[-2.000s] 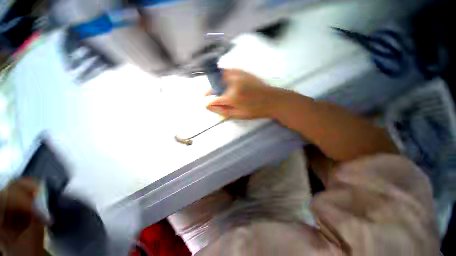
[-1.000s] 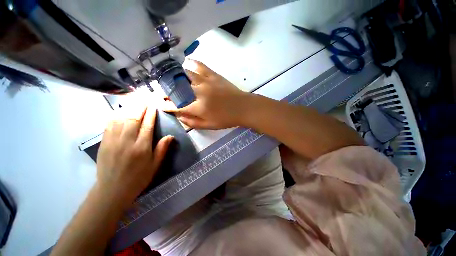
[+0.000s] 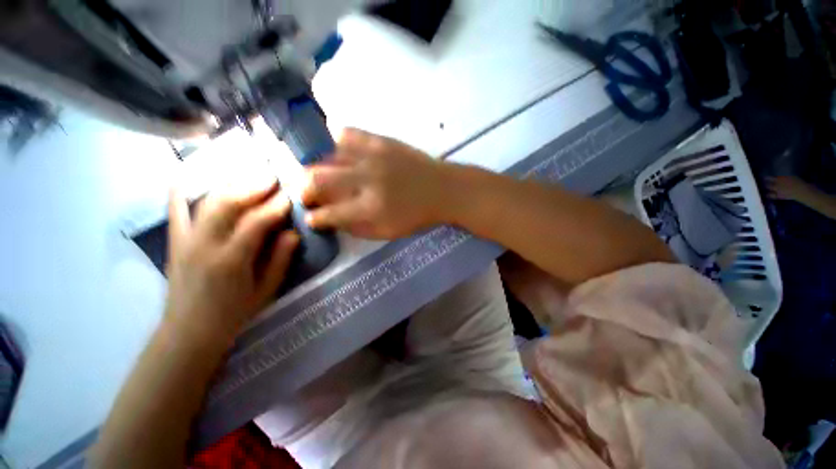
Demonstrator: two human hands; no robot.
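A dark fabric panel (image 3: pixel 314 254) lies on the white bed just in front of the sewing machine head (image 3: pixel 110 69). My left hand (image 3: pixel 225 243) lies flat on it, fingers spread and pressing it down; a dark corner shows left of the hand. My right hand (image 3: pixel 367 188) has its fingertips together at the panel's right edge, beside the grey attachment (image 3: pixel 307 128). Whether the right fingers pinch the fabric is hard to tell. Glare hides the needle area.
Scissors with blue handles (image 3: pixel 632 73) lie at the upper right. A white slotted basket (image 3: pixel 765 266) with grey scraps stands at the right. A ruler edge (image 3: pixel 367 282) runs along the table front. A dark piece (image 3: pixel 417 14) lies behind. Another person's arm (image 3: pixel 802 192) shows far right.
A second ago the panel was under both hands too; since then my left hand's fingers have spread more. Two seconds ago my left hand was far left with dark pieces.
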